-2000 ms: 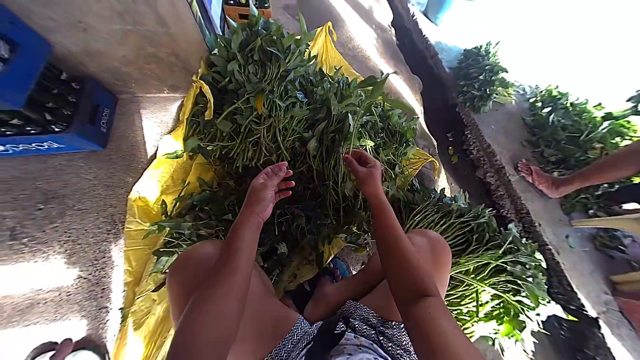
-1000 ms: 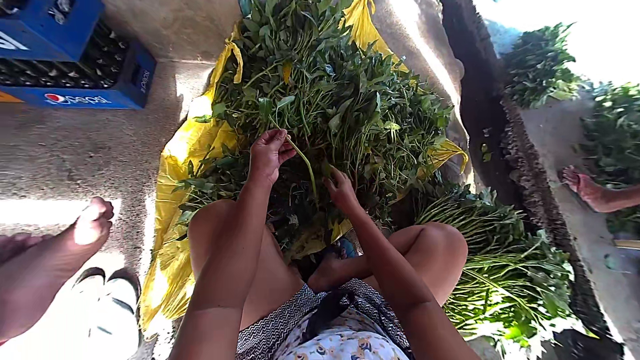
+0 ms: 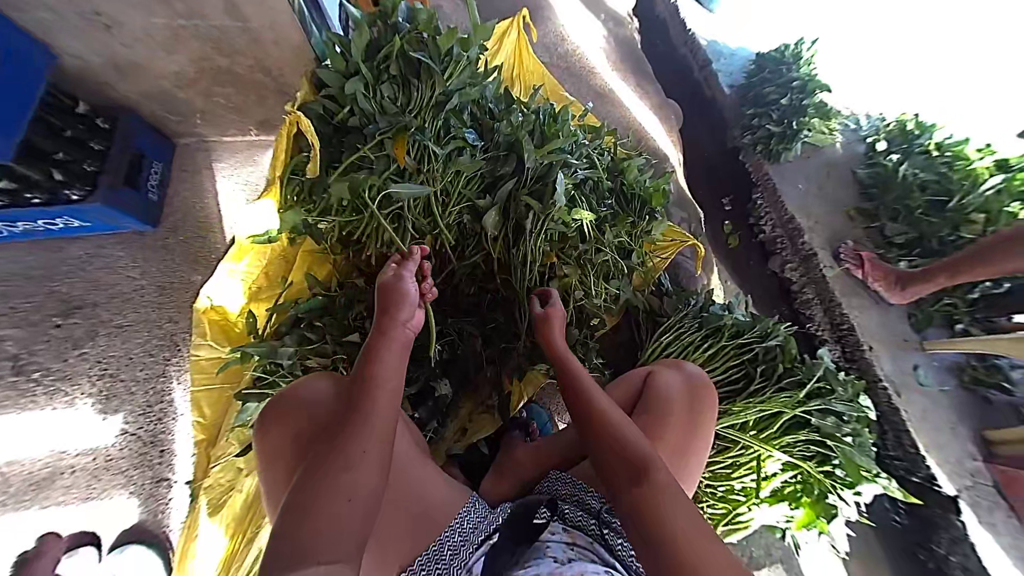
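My left hand [image 3: 404, 290] is closed around a long green stem [image 3: 432, 330] whose leafy end points up and left and whose thick end hangs below the fist. To its right, my right hand [image 3: 548, 314] has thumb and fingers pinched together at the front of the pile; whether a thin stem is between them cannot be told. Both hands are over a large heap of leafy greens with long stems [image 3: 480, 160], which lies on a yellow plastic sack [image 3: 232, 312]. By my right knee lies another pile of greens [image 3: 768, 424], its pale stems laid side by side.
Blue Pepsi crates [image 3: 144, 172] with dark bottles stand at the left by a wall. A dark gutter [image 3: 712, 120] runs down the right side. Beyond it are bunches of greens [image 3: 784, 100] and another person's bare foot [image 3: 876, 272]. Footwear [image 3: 136, 548] shows at the lower left.
The bare foot seen at the left one second ago is out of view there. My left hand held a stem then too; two seconds ago the hands were apart above the heap.
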